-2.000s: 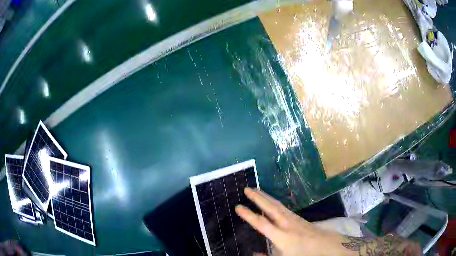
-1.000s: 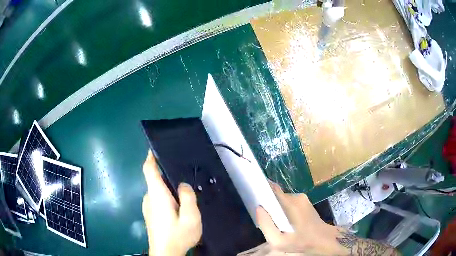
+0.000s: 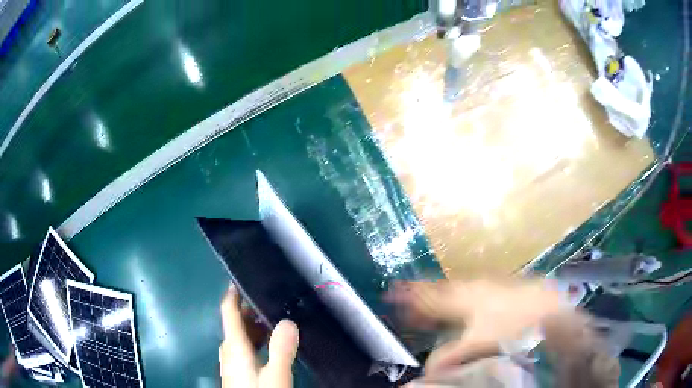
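Note:
My left hand [image 3: 254,345] grips the left edge of a matt black back housing [image 3: 262,284], thumb on its inner face. A solar panel [image 3: 303,254] stands on edge against the housing like an open book, its white back facing the housing. A short red wire [image 3: 328,286] shows at the middle of the white back. My right hand [image 3: 485,311] is blurred, just right of the panel's lower end, fingers apart; nothing shows in it. Whether its thumb touches the panel is unclear.
Several solar panels [image 3: 104,333] lie overlapped at the left. A pale rail [image 3: 182,140] runs behind the bench. The tan board [image 3: 485,235] is at the right, the silvery glue gun [image 3: 464,45] over its far edge, a crumpled white cloth [image 3: 626,102] beyond.
The panel was first face up under my right hand, then raised beside the housing in both hands. Now my right hand is off its side and farther right; the view has shifted.

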